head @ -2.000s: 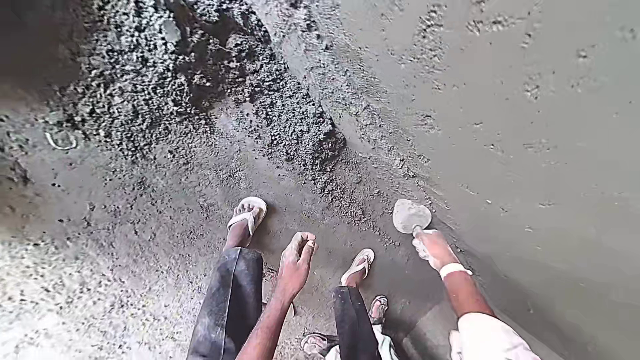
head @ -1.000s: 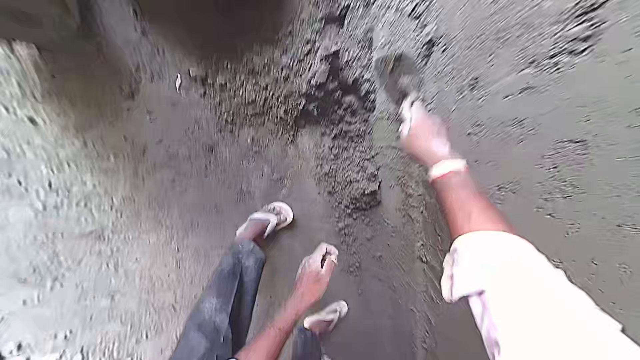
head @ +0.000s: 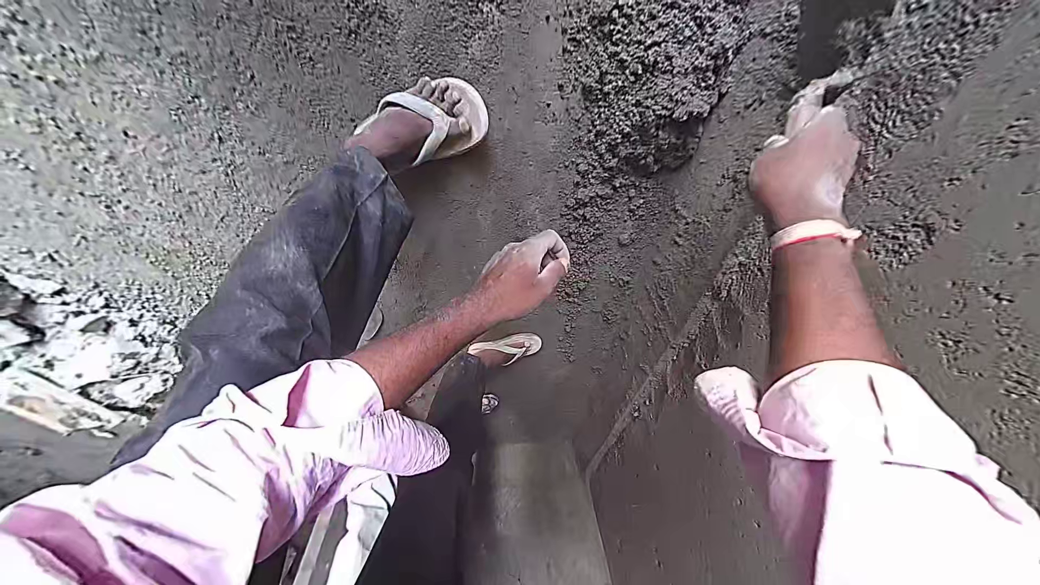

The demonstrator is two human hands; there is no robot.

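Note:
My right hand, with a pale band at the wrist, is closed around the handle of a trowel. The dark shape just beyond the fingers looks like its blade, low over the grey mortar surface; its edges are blurred. Left of it lies a heap of crumbly wet mortar. My left hand is held low in the middle of the view, below the heap, its fingers curled and thumb bent in, with nothing visible in it. Smeared mortar spreads at the right.
My feet in flip-flops stand on the gritty floor, left of the mortar. A raised mortar edge runs diagonally between floor and smeared surface. Pale rubble lies at the left. A smooth grey strip shows at the bottom.
The view has shifted strongly. My right hand keeps hold of the trowel, whose blade showed more plainly in both earlier frames. My left hand stays curled.

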